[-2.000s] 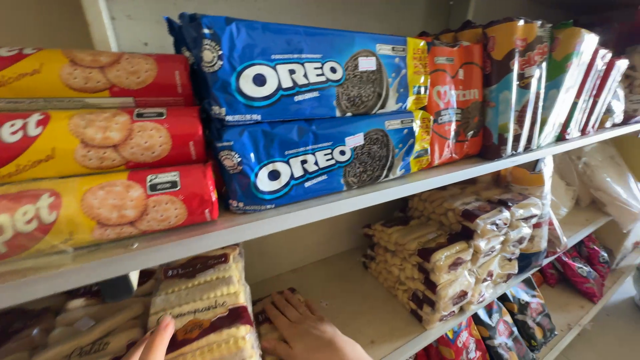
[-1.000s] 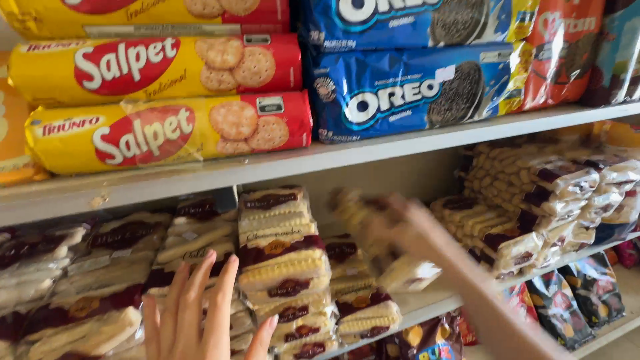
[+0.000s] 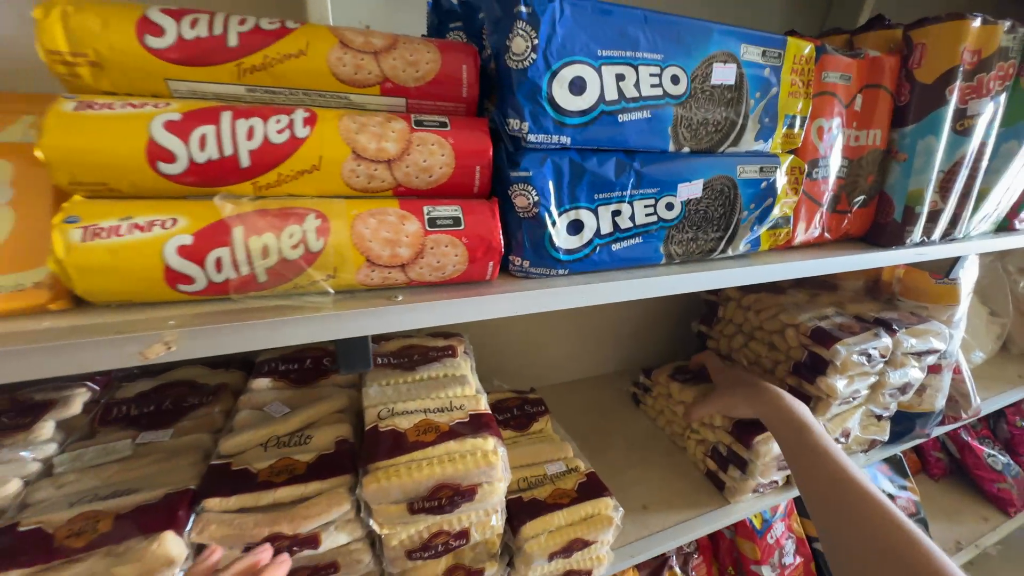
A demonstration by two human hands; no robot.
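Note:
On the middle shelf, my right hand (image 3: 740, 392) reaches over the shorter stack of biscuit packs (image 3: 704, 436) at the right, its fingers on the top pack. Whether they grip it is hard to tell. Only the fingertips of my left hand (image 3: 240, 562) show at the bottom edge, in front of the Palito biscuit packs (image 3: 276, 456). Right of those stand a tall stack of Champanhe biscuit packs (image 3: 432, 464) and a lower Champanhe stack (image 3: 556, 488).
Above runs a white shelf board (image 3: 560, 304) bearing Salpet cracker packs (image 3: 264, 240), Oreo packs (image 3: 640, 216) and an orange biscuit pack (image 3: 848, 152). A taller biscuit stack (image 3: 824, 352) stands beside my right hand. Red snack bags (image 3: 776, 544) are on the shelf below.
My right hand, which carried a blurred pack a second ago, has moved right onto the shorter stack, and that stack looks taller. My left hand has dropped mostly out of view.

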